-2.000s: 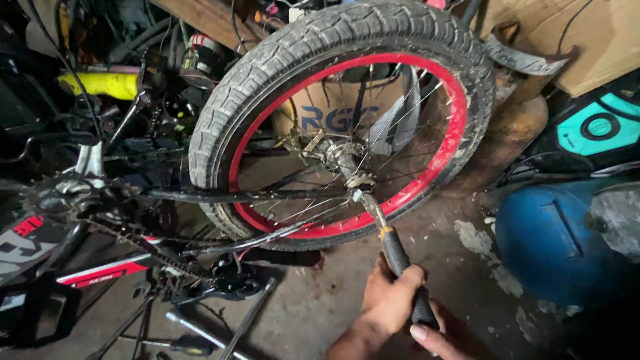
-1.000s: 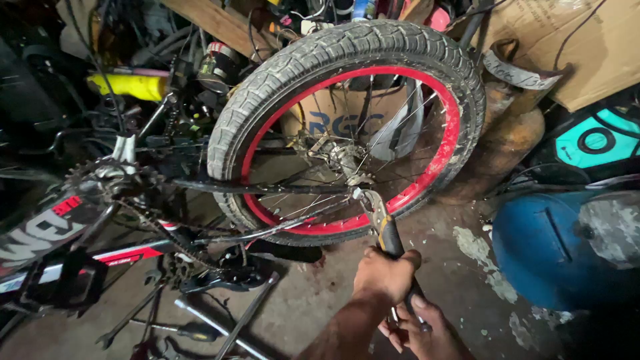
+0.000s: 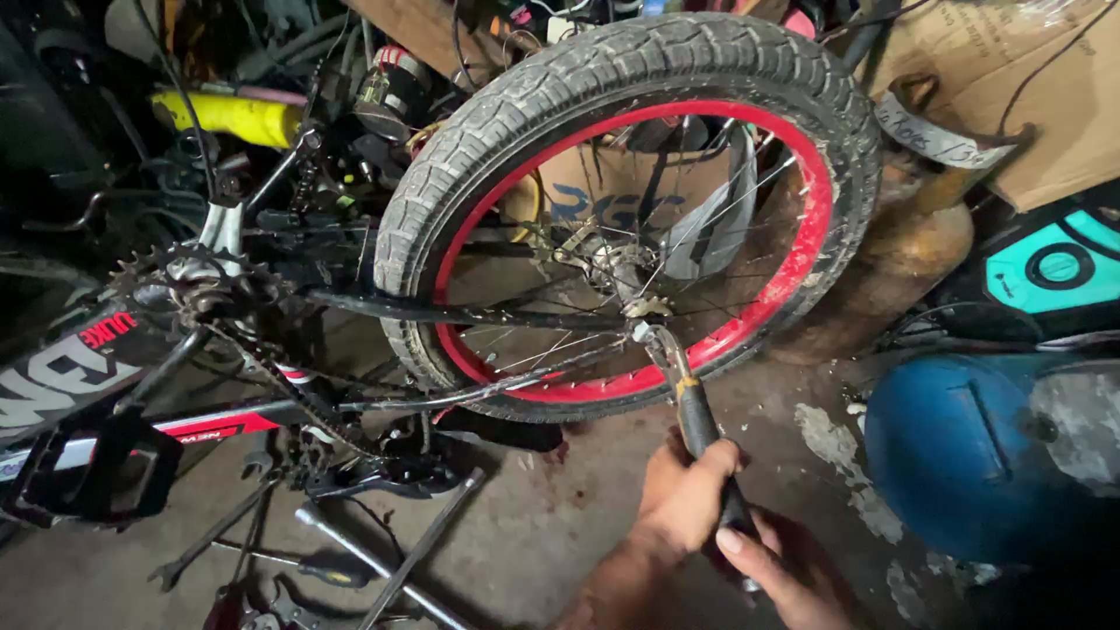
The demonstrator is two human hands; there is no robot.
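Note:
A pair of locking pliers or a similar hand tool (image 3: 697,418) with dark grips has its metal head at the axle end (image 3: 643,331) of a bicycle wheel. My left hand (image 3: 687,494) is wrapped around the middle of the handles. Lower down, my right hand (image 3: 774,560) holds the handle ends, its thumb on top. The wheel has a muddy knobby tire (image 3: 490,131) and a red rim (image 3: 809,201). It sits in the bicycle frame (image 3: 236,420), which lies to the left with its chainring (image 3: 210,289) and a black pedal (image 3: 96,472).
Wrenches (image 3: 206,538), a screwdriver (image 3: 332,569) and metal bars (image 3: 385,560) lie on the floor at lower left. A blue container (image 3: 954,455) stands at right, below a teal and black case (image 3: 1059,262). A rusty cylinder (image 3: 910,254) and a cardboard box (image 3: 1032,96) are behind the wheel.
The left hand, gripping low on the handles two seconds ago, now holds them closer to the tool's head. The right hand has come further around the handle ends. The tool's head remains at the axle.

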